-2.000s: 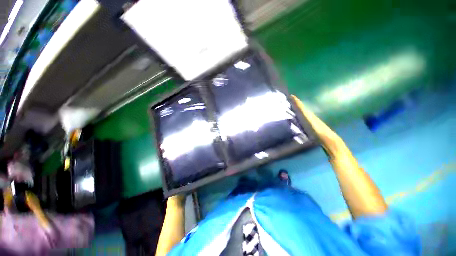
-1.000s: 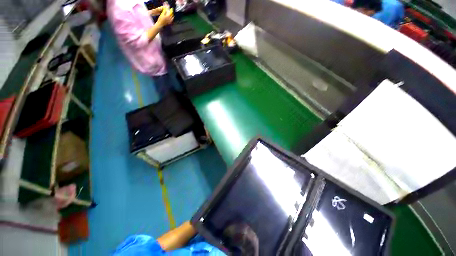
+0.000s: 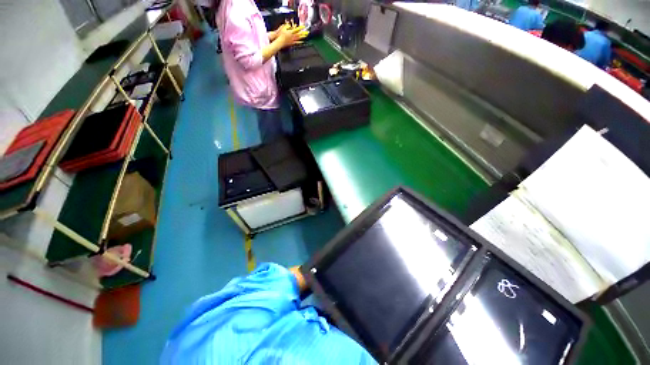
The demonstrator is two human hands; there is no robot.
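A black two-pocket tray is at the lower right, over the green-topped bench, with its lower part cut off by the picture edge. Two glossy black screen units lie side by side in it; the left one reflects a bright band, and the right one has white handwriting and a small white label. My left hand is at the tray's left edge, mostly hidden by the tray and my blue sleeve, and holds that edge. My right hand is not in view.
White paper sheets stand at the right. Stacked trays lie on the green bench. More trays rest on a low cart. A person in pink stands beyond. Shelves with red trays are at left.
The view has swung from the earliest frame, and my right hand and forearm have left the picture. Since one second ago the tray shows slightly further right, and more of my left sleeve shows.
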